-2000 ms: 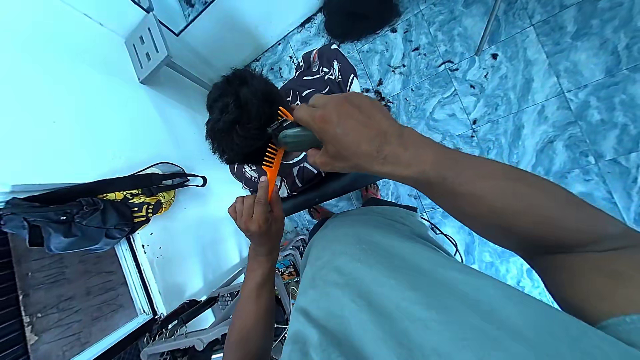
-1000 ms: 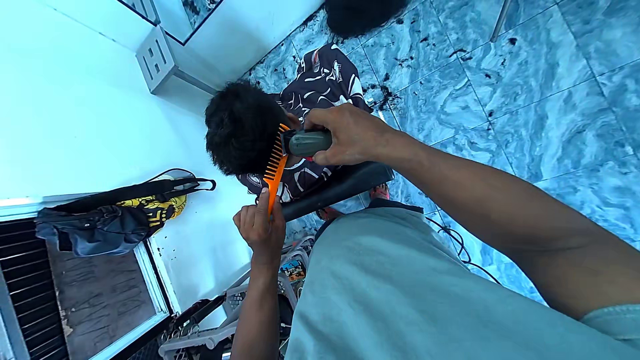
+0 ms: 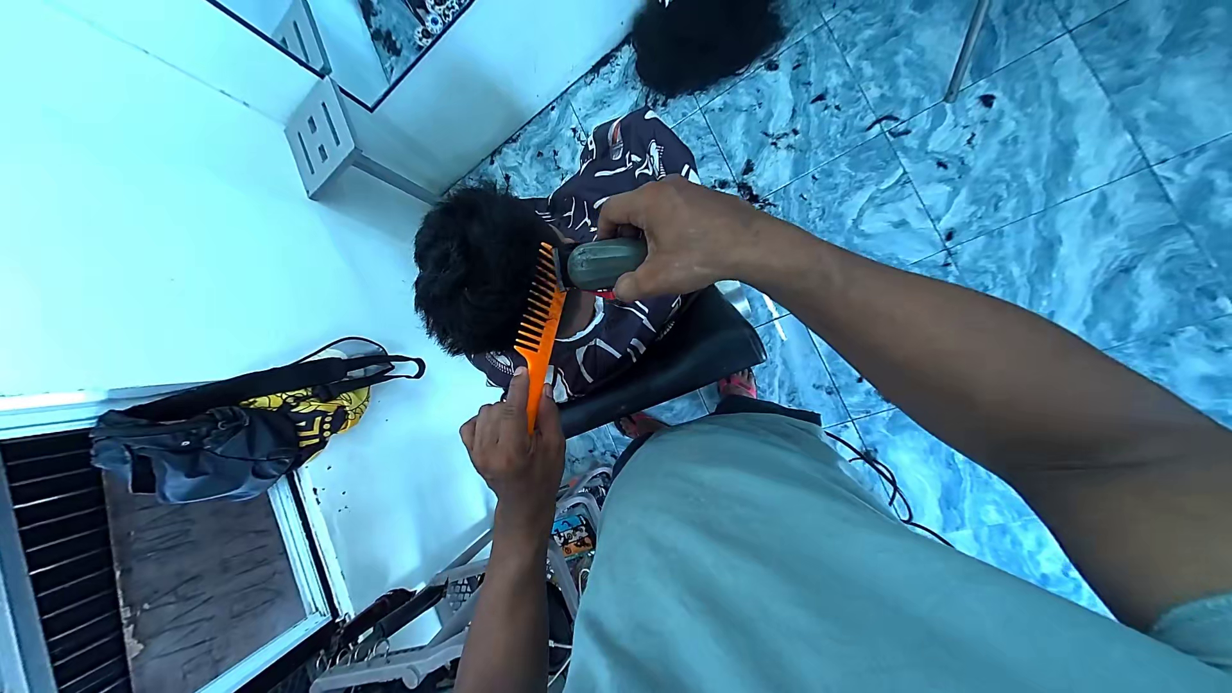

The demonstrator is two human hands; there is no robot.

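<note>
A seated person's dark-haired head [image 3: 472, 269] is seen from above and behind, over a dark patterned garment [image 3: 616, 188]. My left hand [image 3: 515, 443] grips the handle of an orange comb [image 3: 541, 332], whose teeth lie against the hair at the back of the head. In my right hand [image 3: 688, 241] is a dark green hair clipper [image 3: 606, 264]. Its blade end is at the comb's upper part, close to the nape. My fingers hide part of the clipper's body.
Hair clippings [image 3: 756, 197] and a large pile of dark hair [image 3: 707, 43] lie on the tiled floor. A black chair back [image 3: 674, 361] stands before me. A cable [image 3: 890, 486] runs beside my legs. Bags [image 3: 202, 443] hang at left, above a cluttered metal rack [image 3: 433, 664].
Two seconds ago the clipper overlapped the comb's teeth with its front end pointing left; it now sits at the comb's right side. Both hands keep hold of their tools.
</note>
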